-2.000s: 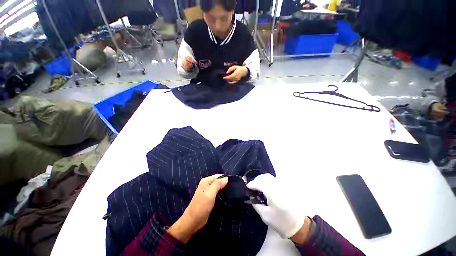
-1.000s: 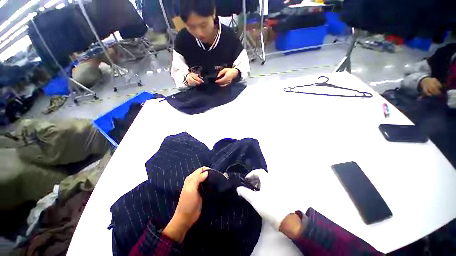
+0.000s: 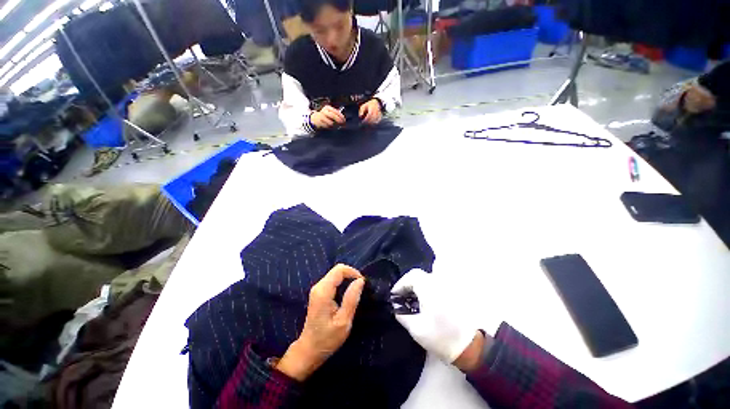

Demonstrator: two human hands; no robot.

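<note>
The dark pinstripe garment (image 3: 292, 256) lies in a heap on the white table in front of me. My bare left hand (image 3: 332, 313) is over its middle, thumb and forefinger pinched together on the edge of its dark cloth. My right hand (image 3: 436, 315), in a white glove, is just right of it, curled around a small dark, partly shiny tool (image 3: 405, 300), likely thread snips. The tool is mostly hidden in the glove. The dark cloth between my hands shows no clear detail.
A smartphone (image 3: 589, 305) lies right of my hands, a second (image 3: 659, 208) near the right edge, with a small marker (image 3: 633, 168). A hanger (image 3: 536, 133) lies farther back. A person (image 3: 340, 76) opposite handles a dark garment (image 3: 340, 149). A blue bin (image 3: 180, 192) stands left.
My left hand has turned from holding the black cloth edge up to a fingertip pinch over the heap. The folded black part has lowered. The tool shows more clearly in my right hand.
</note>
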